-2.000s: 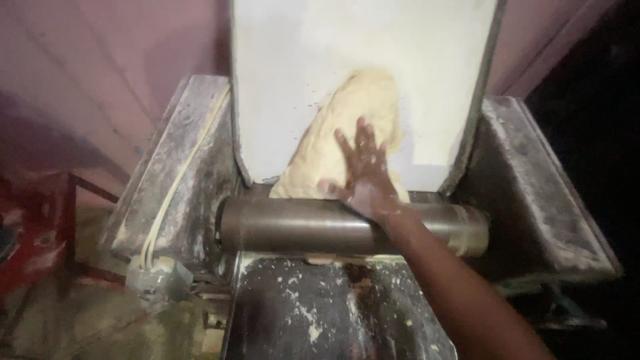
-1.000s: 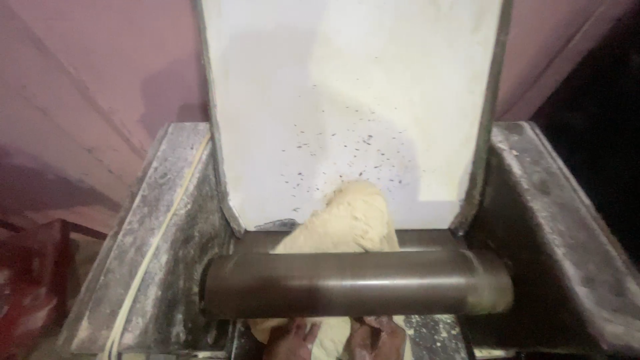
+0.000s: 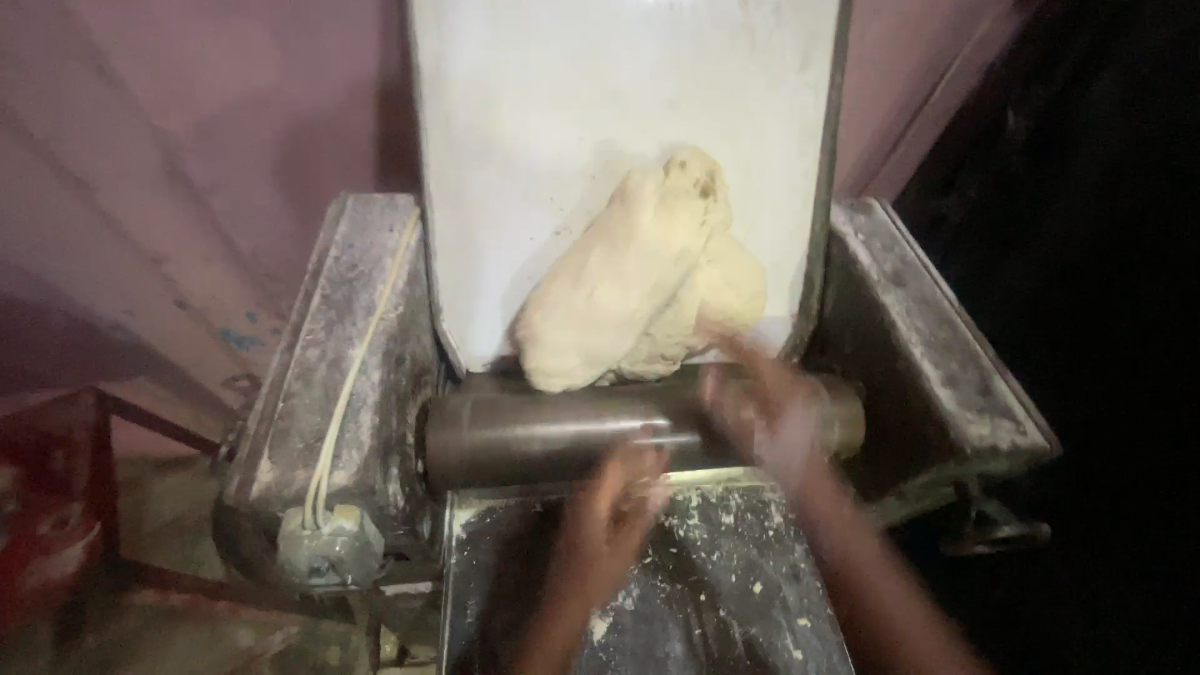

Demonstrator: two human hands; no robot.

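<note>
A large folded lump of pale dough [image 3: 619, 281] lies on the white sloping board behind the steel roller [image 3: 534, 436], its lower end against the roller. My left hand [image 3: 623, 487], blurred, is in front of the roller and over the lower tray, holding nothing. My right hand [image 3: 764, 403], also blurred, is over the right part of the roller with its fingers apart, near the dough's lower right side; whether the fingertips touch the dough cannot be told.
The white board [image 3: 562, 112] rises behind the roller between two worn metal side housings [image 3: 328, 347]. A cable runs down the left housing to a small box [image 3: 333, 544]. The dark lower tray [image 3: 703, 600] bears dough crumbs. A hand wheel [image 3: 994, 534] sticks out at the lower right.
A second ago both hands held dough below the roller; now they are higher and apart from each other. The dough now lies folded on the white board, with none seen below the roller.
</note>
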